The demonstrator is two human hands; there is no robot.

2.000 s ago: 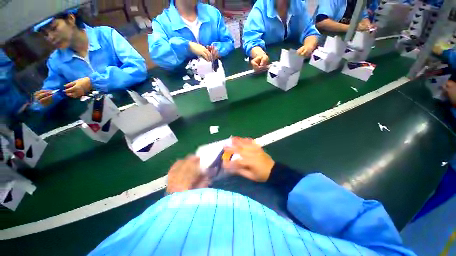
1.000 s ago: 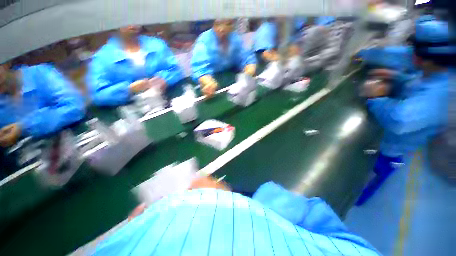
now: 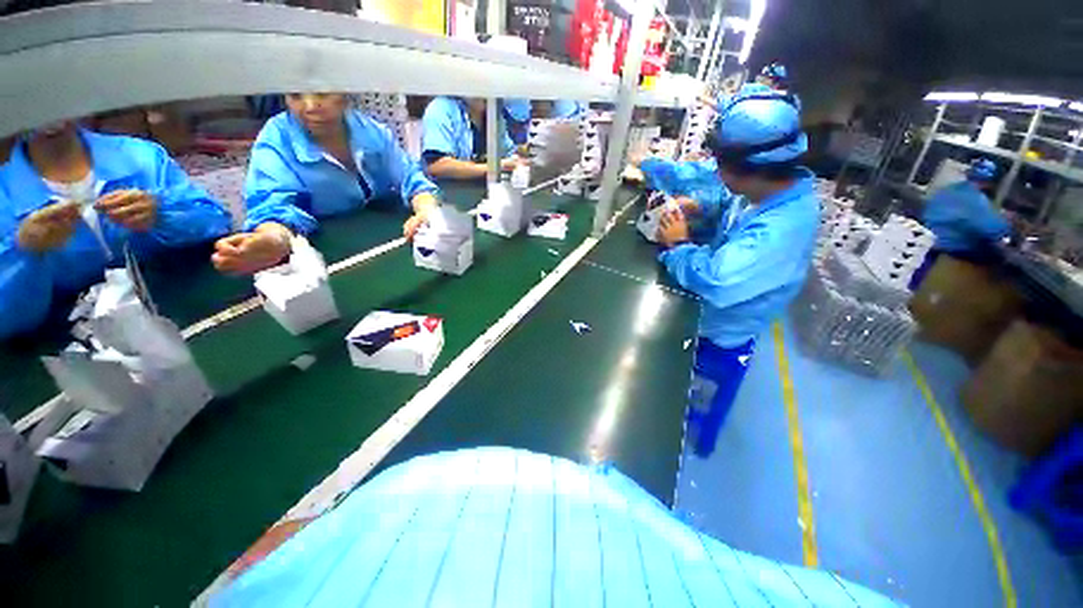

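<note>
A closed white box (image 3: pixel 398 343) with a dark and red-orange picture lies on the green conveyor belt, near the whitish belt edge strip (image 3: pixel 442 378). Open boxes with raised flaps stand on the belt at the left (image 3: pixel 131 410) and farther along (image 3: pixel 297 297). A small skin-coloured patch, seemingly my left hand (image 3: pixel 273 542), shows at the lower left beside my smock. It is mostly hidden, so its fingers and anything in it cannot be seen. My right hand is not in view.
Workers in light blue sit across the belt (image 3: pixel 339 160). Another person (image 3: pixel 748 238) stands at the near bench top (image 3: pixel 570 392), holding a box. Small white scraps (image 3: pixel 578 325) lie on the bench. Grey crates (image 3: pixel 849 303) stand on the blue floor; a grey shelf frame (image 3: pixel 297 54) crosses above.
The view has swung right, bringing in more floor, crates and the standing person. My right hand and the open white box in front of me have left the view.
</note>
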